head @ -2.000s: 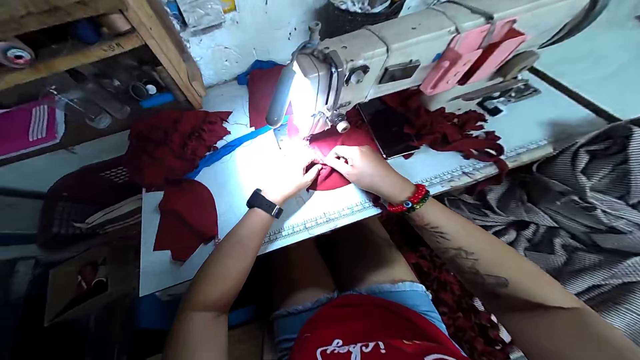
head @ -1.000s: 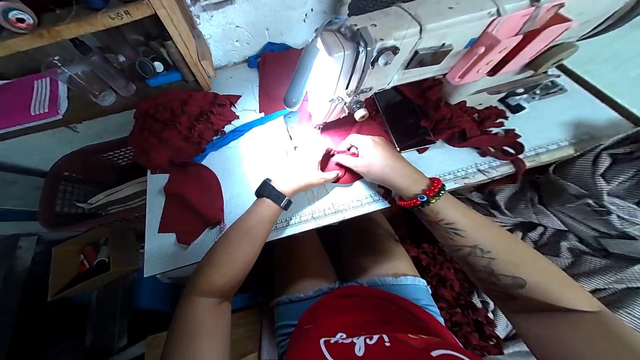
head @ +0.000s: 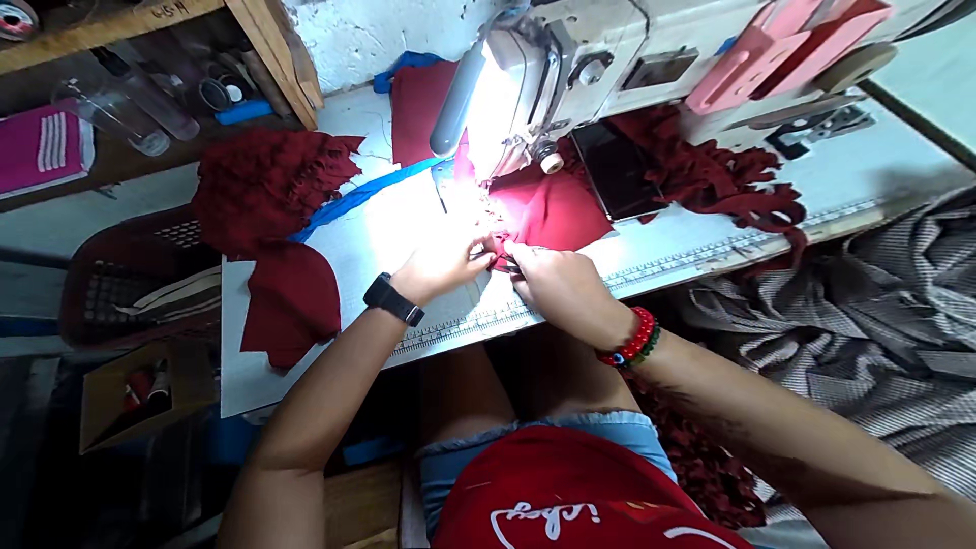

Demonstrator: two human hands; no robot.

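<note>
Under the bright lamp of a sewing machine (head: 526, 84), both hands meet at the near edge of a dark red fabric piece (head: 560, 210). My left hand (head: 446, 263), with a black watch at the wrist, pinches the fabric's edge between thumb and fingers. My right hand (head: 560, 286), with red and green bead bracelets, grips it just beside; a small dark tool seems to show between its fingers, too small to name. Glare hides the needle area. Another red cut piece (head: 293, 301) lies at the table's left edge, below a heap of gathered red fabric (head: 267, 187).
A dark phone-like slab (head: 618, 171) lies right of the needle, beside red fabric strips (head: 732, 179). A blue strip (head: 366, 194) crosses the table (head: 259, 389). A measuring tape (head: 679, 259) runs along the front edge. Striped cloth (head: 862, 297) is bunched at right, a basket (head: 137, 282) at left.
The red fabric under the hands now lies spread farther to the right of the needle. My right hand has shifted its grip, and a dark tool shows at its fingers.
</note>
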